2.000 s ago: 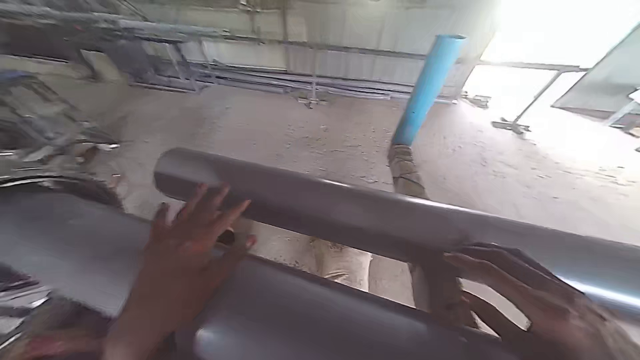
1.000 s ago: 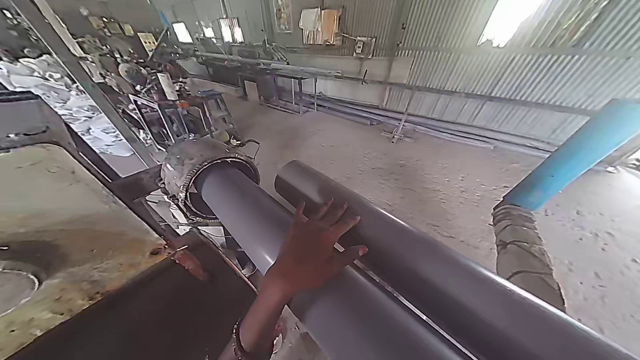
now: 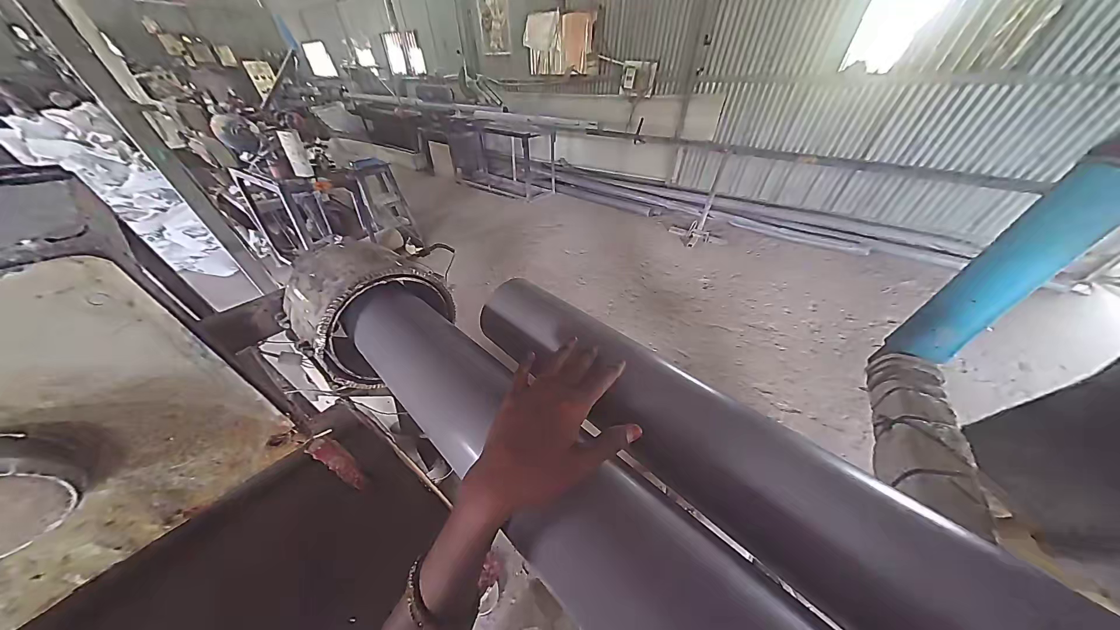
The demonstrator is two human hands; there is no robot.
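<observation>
Two large grey plastic pipes lie side by side with a narrow gap between them. The end of the near pipe [image 3: 437, 376] is inside a round, drum-like heater [image 3: 367, 306] with a wrapped, crusty rim. The far pipe [image 3: 700, 420] has its end outside, to the right of that drum. My left hand [image 3: 547, 429] rests flat across the near pipe, its fingers spread and their tips over the far pipe; it grasps nothing. A bracelet is on that wrist. My right hand is out of view.
A blue pipe [image 3: 1006, 262] with a wrapped lower part [image 3: 923, 429] rises at the right. At the left is a stained metal housing [image 3: 114, 376] beside a dark surface [image 3: 262, 534]. Long pipes [image 3: 612, 192] lie along the corrugated wall, near a metal stand [image 3: 696, 229].
The view has swung left, bringing the drum into sight. My right hand, on the far pipe two seconds ago, is out of view. My left hand stays on the pipes.
</observation>
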